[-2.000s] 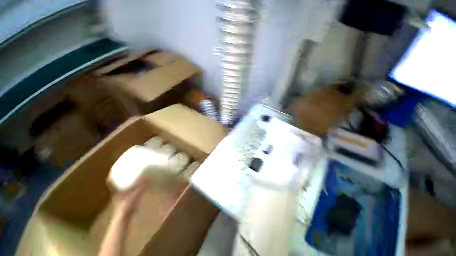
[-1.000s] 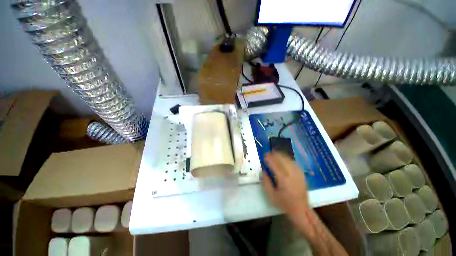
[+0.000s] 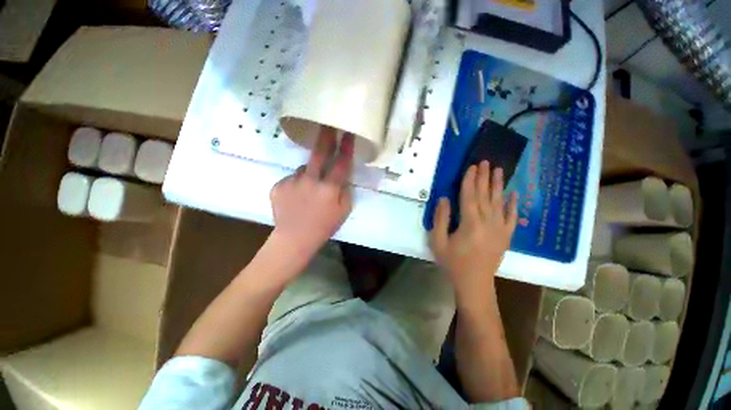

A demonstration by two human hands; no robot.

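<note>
A cream paper tube canister (image 3: 345,72) lies on the white machine worktable (image 3: 240,172), its open end towards me. My left hand (image 3: 311,196) is at that open end, with two fingers reaching inside the rim; the fingertips are hidden in the tube. My right hand (image 3: 477,212) rests with its fingertips on the near edge of a small black control box (image 3: 498,150), fingers slightly apart. The box lies on a blue printed mat (image 3: 553,192) and has a black cable.
At left, an open carton (image 3: 120,72) holds several pale closed-end tubes (image 3: 118,152). At right, another carton (image 3: 641,144) holds many open-ended tubes (image 3: 611,287). A small white box with an orange item (image 3: 517,18) stands behind the mat. Silver ducts show at both top corners.
The view has tipped down and closer. My left hand has come to the tube's open end, and two fingers now reach in. My right hand remains at the black box.
</note>
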